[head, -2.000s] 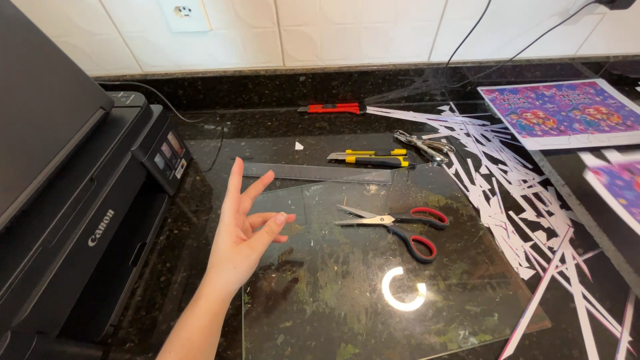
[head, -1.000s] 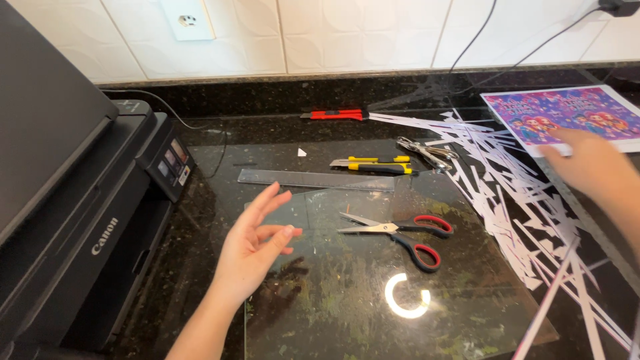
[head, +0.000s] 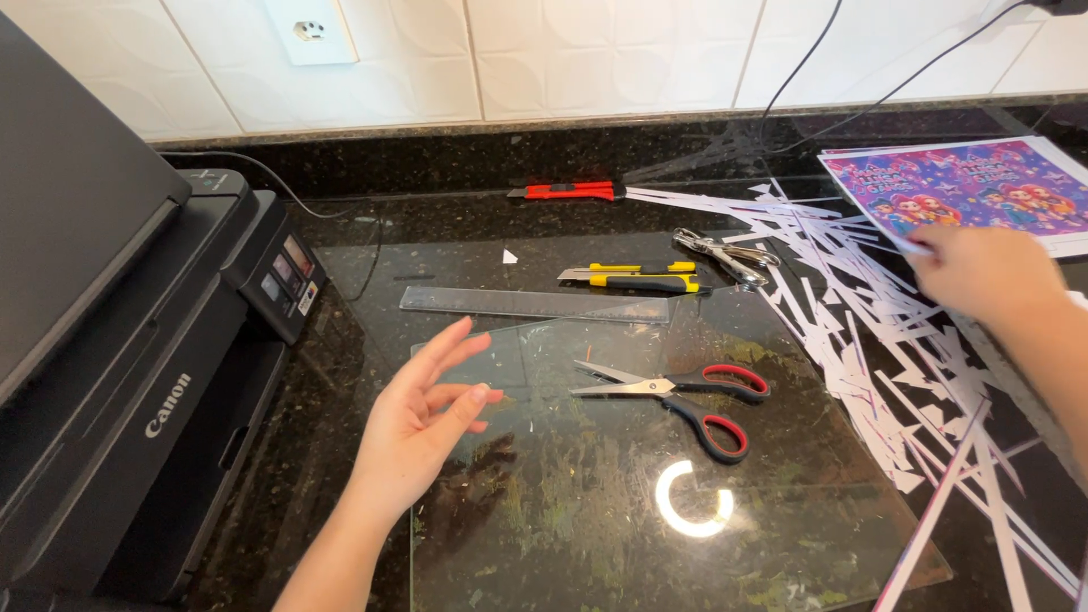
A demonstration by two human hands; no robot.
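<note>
My left hand [head: 425,416], holding nothing, hovers with fingers apart over the left part of a glass sheet [head: 544,544]. Scissors with black and red handles [head: 671,387] lie partly spread on the glass, right of that hand. My right hand [head: 977,268] is at the lower left edge of printed sheets [head: 960,174] with colourful pictures; its fingertips touch the top sheet, and whether they pinch it is unclear. Beyond the scissors lie a clear plastic ruler [head: 535,304], yellow and black utility knives [head: 637,279], a metal hand tool [head: 722,255] and a red utility knife [head: 569,191].
A Canon printer [head: 161,365] stands at the left. Many cut paper strips [head: 850,323] are heaped between the glass and the printed sheets. A small white paper scrap [head: 509,256] lies behind the ruler. A wall socket [head: 310,32] and black cables [head: 901,81] are at the back.
Two seconds ago a printed sheet was seen at the right edge; it now shows no longer there. My right hand has come into view at the printed sheets. My left hand stays raised over the glass.
</note>
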